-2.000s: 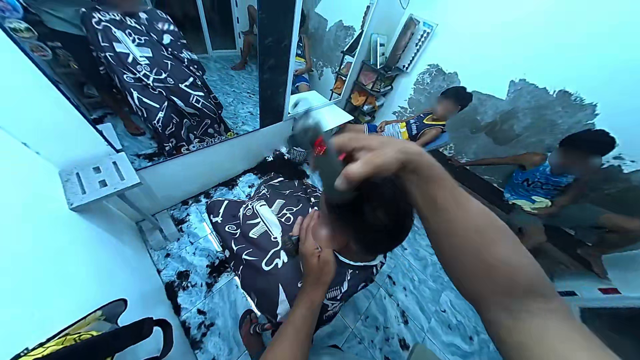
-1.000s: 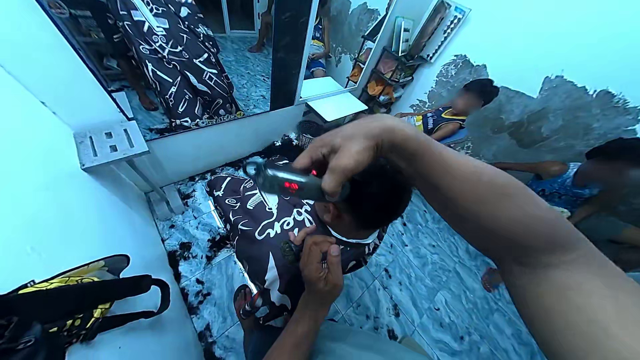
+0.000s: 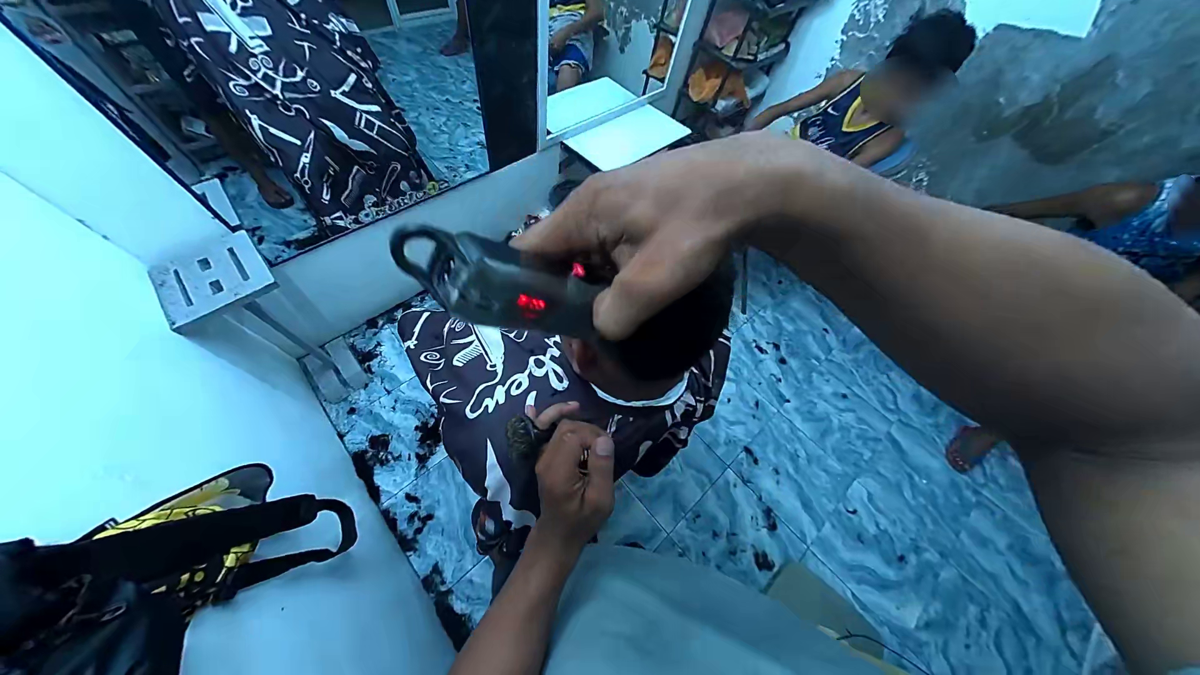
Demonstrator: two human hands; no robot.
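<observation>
My right hand (image 3: 656, 234) grips a dark cordless hair clipper (image 3: 506, 286) with lit red digits, its hanging loop pointing left. The clipper is above the dark-haired head (image 3: 689, 323) of a seated person; its blade end is hidden by my hand. A patterned black barber cape (image 3: 525, 375) with a white neck strip (image 3: 647, 398) covers the person's shoulders. My left hand (image 3: 577, 469) is below the head, over the cape, its fingers curled around a small brush-like item (image 3: 523, 439), partly hidden.
A large mirror (image 3: 412, 84) leans along the wall. At left are a white slotted stand (image 3: 211, 281) and a black bag (image 3: 178, 548). A white table (image 3: 628, 136) stands near a shelf rack (image 3: 741, 56). Two people sit at the right wall. Cut hair lies on the tiled floor (image 3: 806, 459).
My right hand has turned the clipper from upright to nearly level, its loop end now pointing left. My left hand has moved slightly down from beside the person's head.
</observation>
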